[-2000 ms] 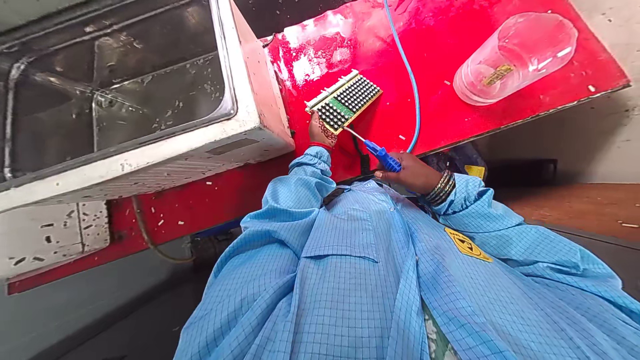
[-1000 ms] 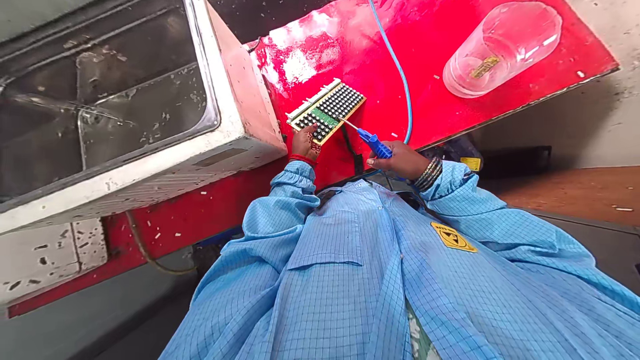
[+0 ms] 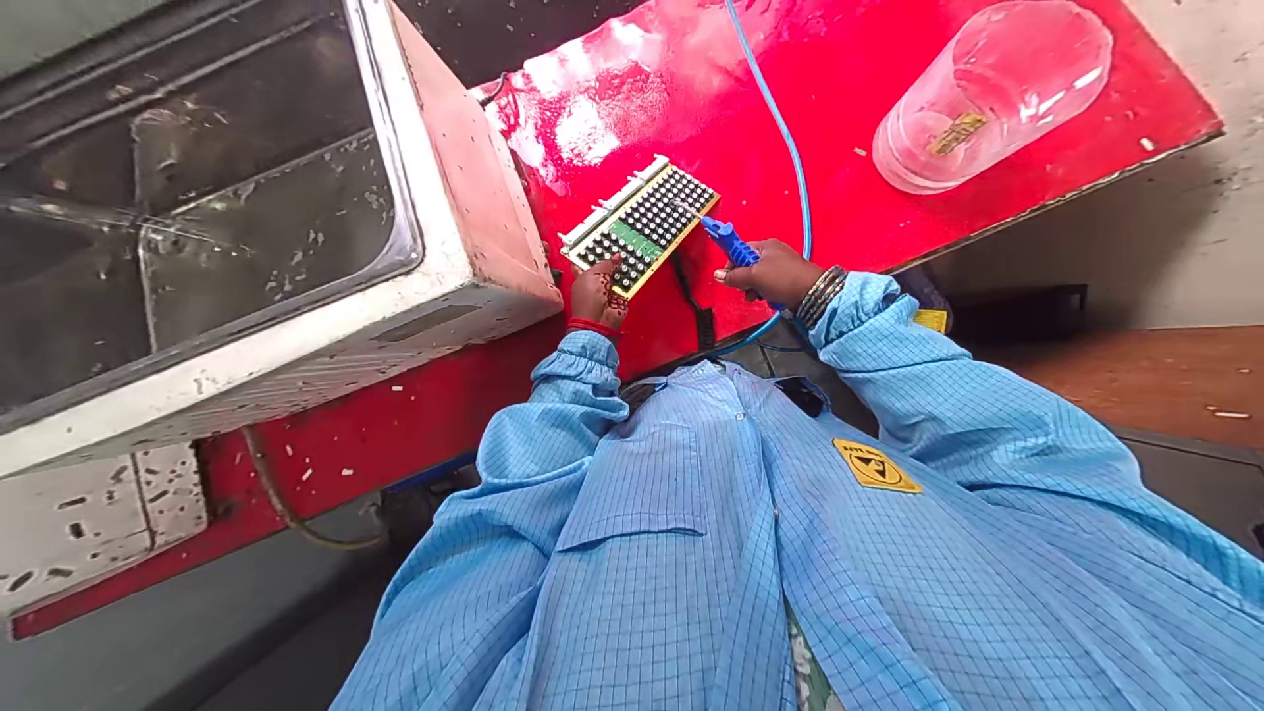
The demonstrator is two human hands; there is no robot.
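Note:
My left hand (image 3: 598,293) holds the lower left corner of a circuit board (image 3: 644,229), which is packed with rows of small round black-and-white components and has a bare green patch. White strips run along its upper left edge. In my right hand (image 3: 780,273) is a blue-handled tool (image 3: 731,242) with a thin metal tip, perhaps an air blow gun. That tip points at the right part of the board; whether it touches cannot be told. A blue hose (image 3: 777,109) crosses the red table beside the hand.
A large white-rimmed metal basin or tank (image 3: 449,286) stands left of the board. At the upper right of the red tabletop (image 3: 839,59) lies a clear plastic container (image 3: 992,94) with a yellowish piece inside. Small white scraps are scattered about. A brown cable (image 3: 286,509) hangs at lower left.
The tool's tip has moved from the board's lower edge, two seconds ago, to over the rows in its right part. The left hand still holds the board.

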